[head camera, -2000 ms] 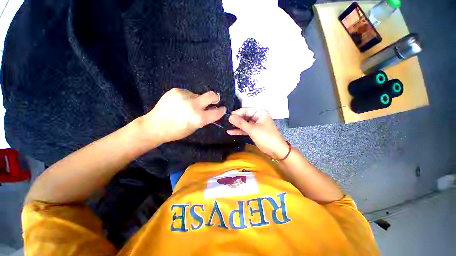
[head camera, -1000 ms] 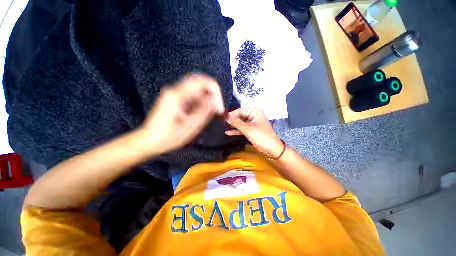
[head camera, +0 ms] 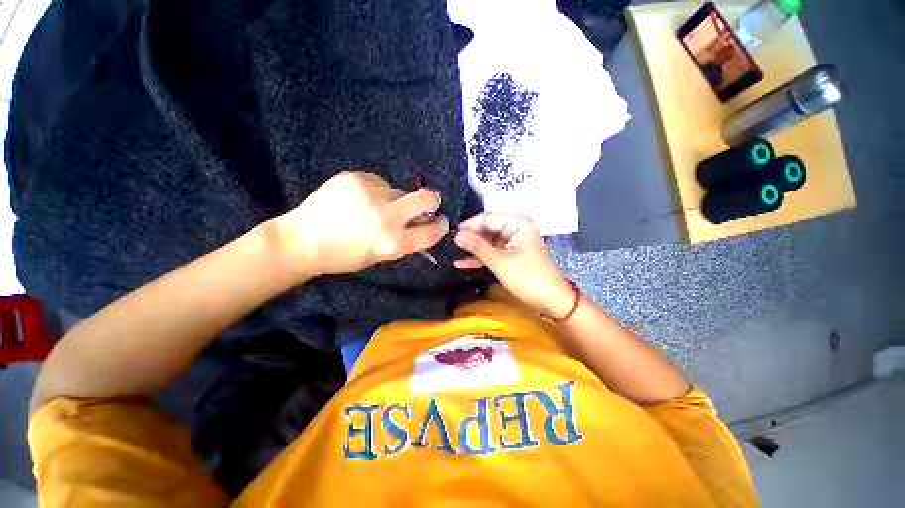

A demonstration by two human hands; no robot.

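A large charcoal-black woolly garment [head camera: 327, 99] covers the table and the lap. My left hand [head camera: 372, 223] is over its lower right part, fingers bent together. A thin, pale metal point [head camera: 428, 256] sticks out below these fingers; the rest of it is hidden. A small red spot shows beside the index finger. My right hand [head camera: 511, 253] pinches the garment at its right edge, just right of my left fingertips. Any tiny piece or thread between the fingertips is too small to tell. A pile of tiny black pieces [head camera: 501, 124] lies on a ragged-edged white sheet [head camera: 585, 109].
A pale-wood stand [head camera: 685, 149] at the right holds a phone [head camera: 718, 52], a silver flask [head camera: 784, 104], a green-capped bottle [head camera: 762, 25] and black spools [head camera: 742, 198] with green-ringed ends. A red box [head camera: 22, 327] is at the far left. Black cloth [head camera: 263, 397] hangs left of the lap.
One second ago my left hand was raised and blurred with motion. It is now lower, beside my right fingertips, much as two seconds ago. My right hand has stayed at the garment edge.
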